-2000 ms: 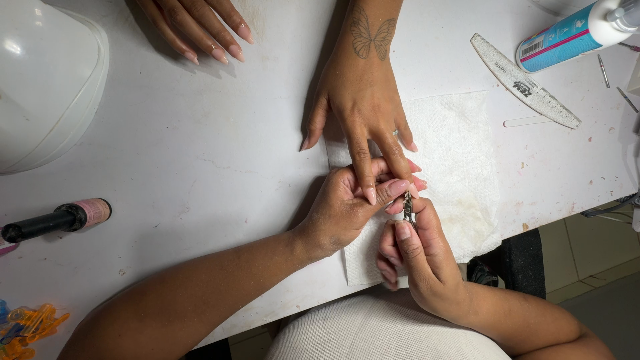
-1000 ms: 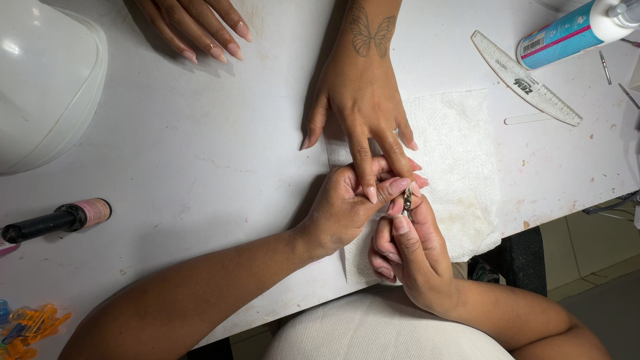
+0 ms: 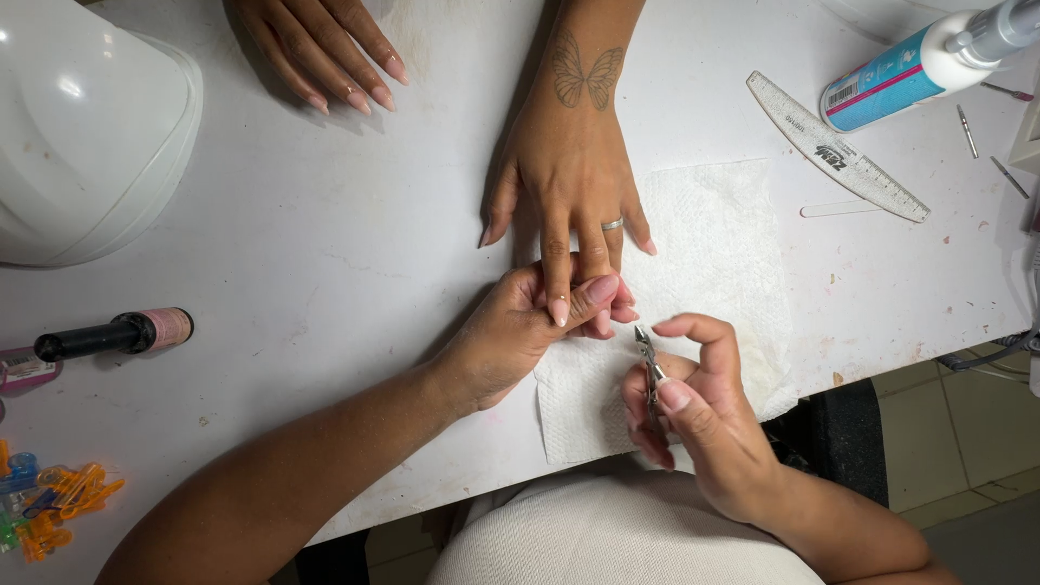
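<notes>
My left hand holds a finger of another person's hand, which lies palm down, with a ring and a butterfly tattoo near the wrist. My right hand holds a metal cuticle nipper between thumb and fingers, its index finger raised. The nipper's tip points up toward the held fingertips, a little apart from them. Below both hands is a white paper towel on the white table. The person's other hand rests at the top left.
At the left are a white domed device, a nail polish bottle and plastic clips. At the right lie a nail file, a pump bottle, a thin clear stick and several small metal bits. The near table edge runs diagonally.
My right hand has drawn back down and to the right from the held fingertips, with the nipper, and its index finger has lifted. My left hand has kept its hold on the person's finger.
</notes>
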